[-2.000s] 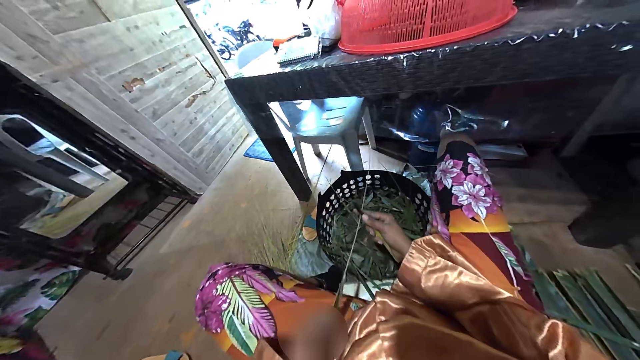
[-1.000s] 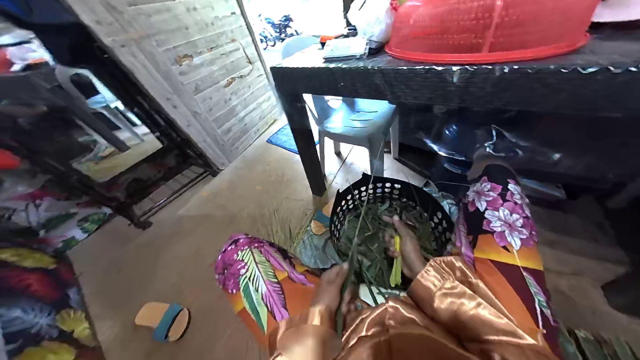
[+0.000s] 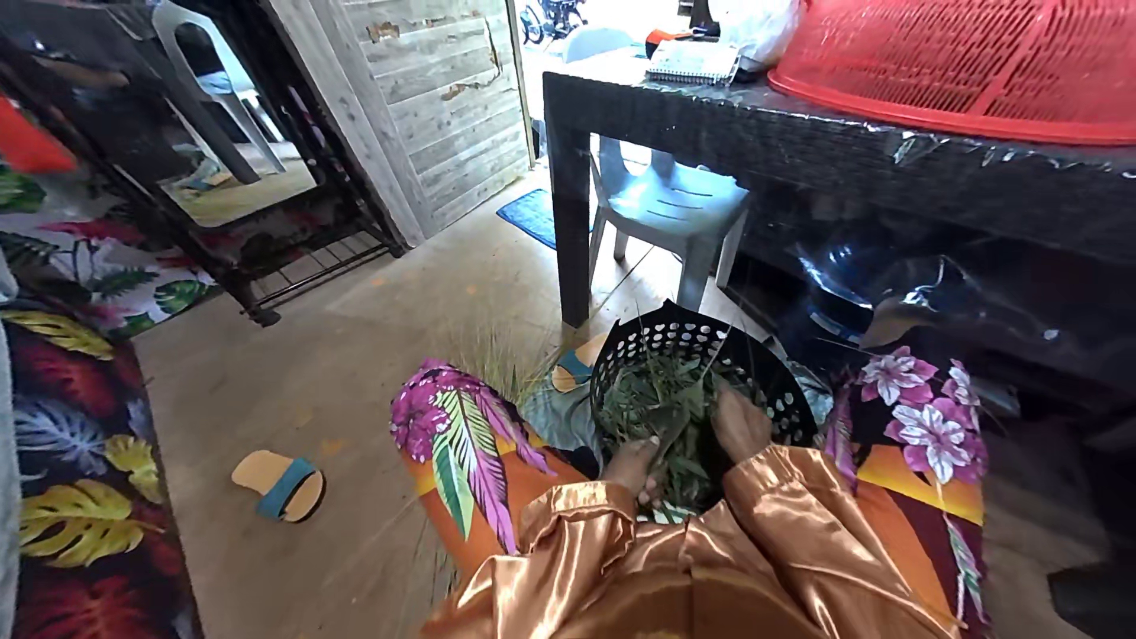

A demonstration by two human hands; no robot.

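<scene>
Between my knees stands a black perforated plastic basket (image 3: 781,364) with green leaf scraps (image 3: 652,395) in it. My left hand (image 3: 635,466) is at the basket's near left side, its fingers closed on a green leaf strip (image 3: 679,426) that reaches up over the scraps. My right hand (image 3: 738,422) is inside the basket at the right, fingers pointing down among the leaves; its fingertips are hidden, and whether it holds anything does not show.
A black table (image 3: 799,124) bears a red plastic basket (image 3: 967,71) and a spiral notebook (image 3: 694,62). Under it stands a plastic chair (image 3: 679,204). One sandal (image 3: 280,485) lies on the floor at left, another (image 3: 577,364) beside the black basket. A framed mirror (image 3: 231,160) leans at upper left.
My right hand has gone lower into the basket, and the yellow-handled tool seen in it one second ago is no longer visible. My left hand has moved to the basket's near left side.
</scene>
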